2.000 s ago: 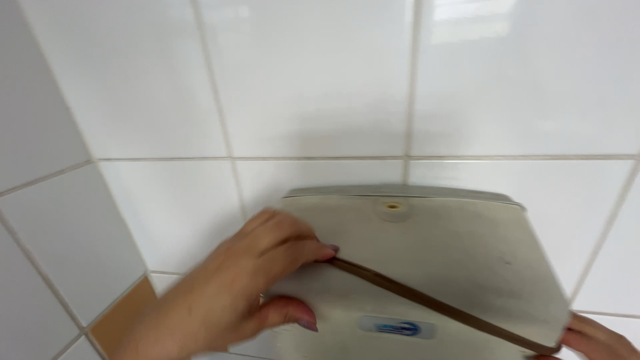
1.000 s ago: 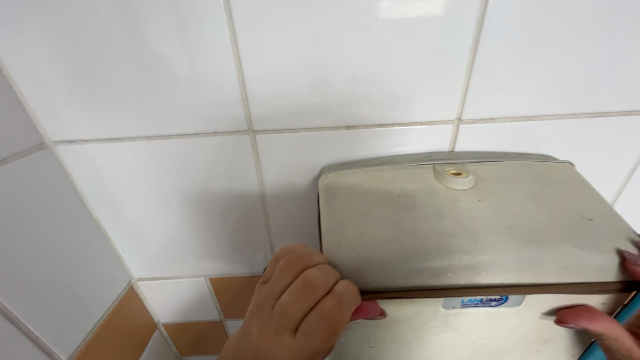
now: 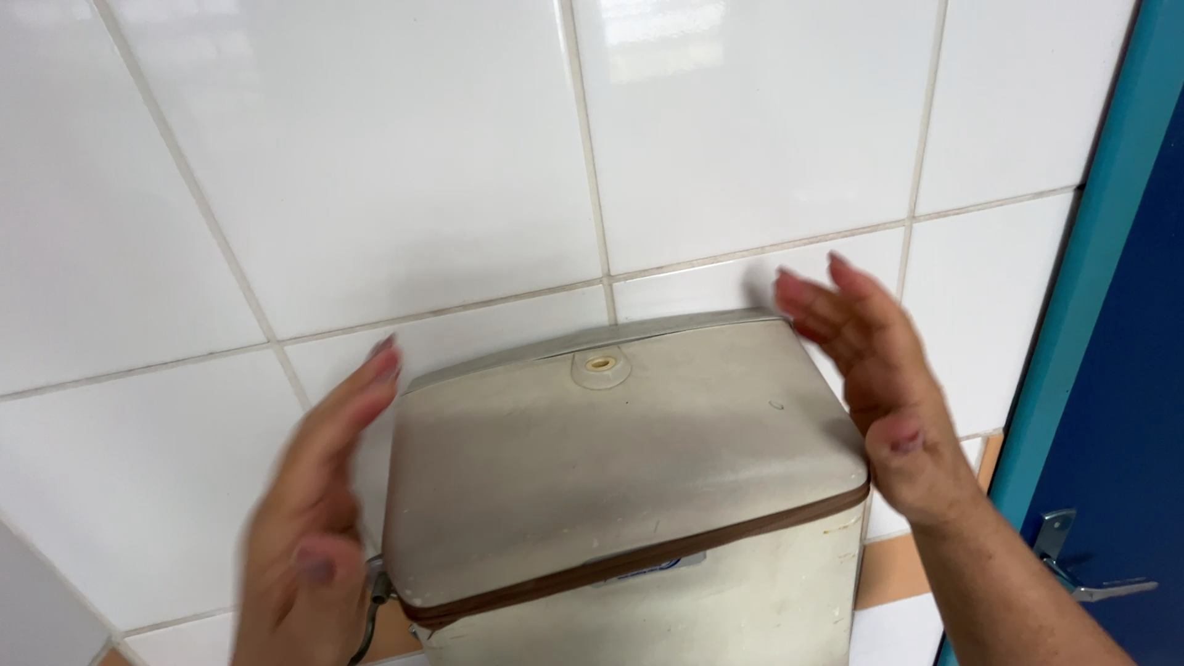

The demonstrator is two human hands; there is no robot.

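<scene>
A cream-coloured toilet cistern (image 3: 721, 610) stands against the tiled wall, its lid (image 3: 610, 453) on top. The lid has a pale round button fitting (image 3: 601, 364) near its back edge. A brown band (image 3: 638, 561) runs along the seam between lid and tank, over part of a label. My left hand (image 3: 319, 518), blurred, is raised at the lid's left side with its fingers apart from the thumb and nothing in it. At the lid's right side my right hand (image 3: 874, 388) is likewise raised, fingers spread and holding nothing.
White tiles (image 3: 444, 166) cover the wall behind, with orange tiles (image 3: 893, 573) lower down. A metal pipe fitting (image 3: 377, 585) shows at the cistern's left. On the right is a blue door (image 3: 1124, 407) with a teal frame (image 3: 1073, 287) and a metal handle (image 3: 1115, 588).
Both hands have come off the cistern's front seam, where they were at the brown band, and are now raised beside the lid. The view has shifted, bringing the blue door in.
</scene>
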